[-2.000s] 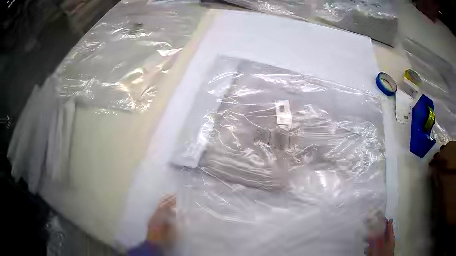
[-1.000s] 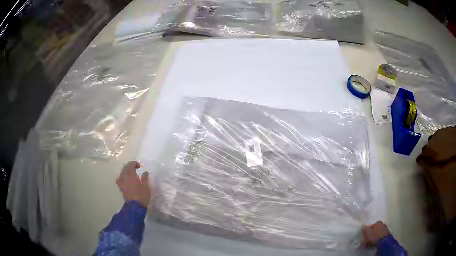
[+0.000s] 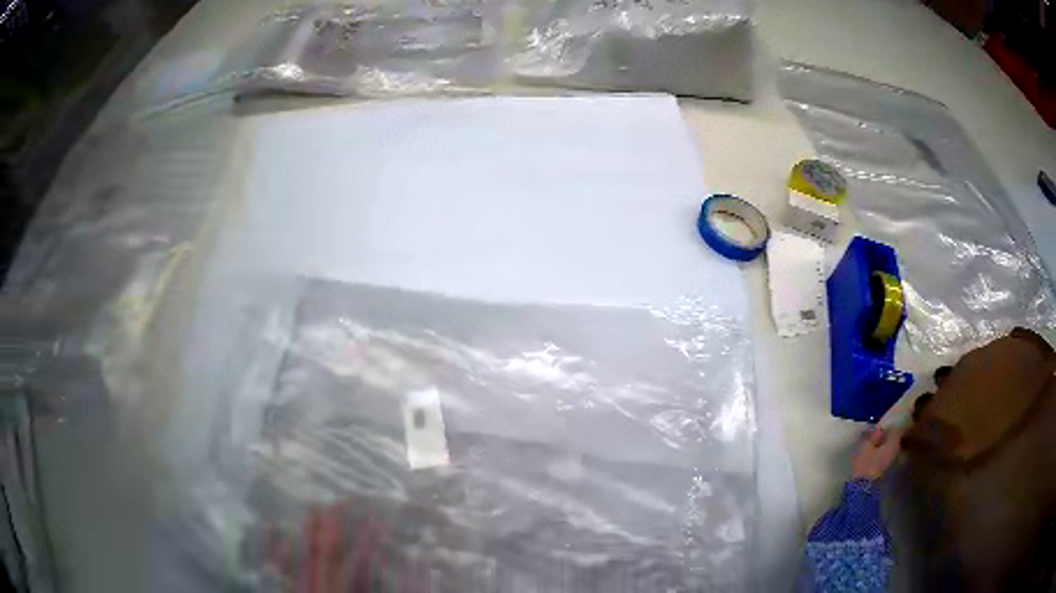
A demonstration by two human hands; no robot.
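A clear, shiny polybag (image 3: 556,382) with a grey-looking package inside lies on the stack of white sheets (image 3: 463,185). A white barcode sticker (image 3: 425,429) shows on it. My left hand (image 3: 330,544) is a reddish blur over the bag's lower left part, and its fingers are unclear. My right hand (image 3: 877,452) is small, just below the front end of the blue tape dispenser (image 3: 855,348). Whether its fingertips touch the dispenser or hold tape is too small to tell.
A blue tape roll (image 3: 733,228), a yellow tape roll (image 3: 819,180) on a small white box (image 3: 813,218) and a barcode sheet (image 3: 797,284) lie right of the sheets. Brown bags (image 3: 984,400) are at the right edge. Packed bags (image 3: 625,52) lie along the far edge.
The view has shifted right. My right hand has left the polybag's lower right corner and moved to the dispenser. My left hand has moved from the left side onto the bag.
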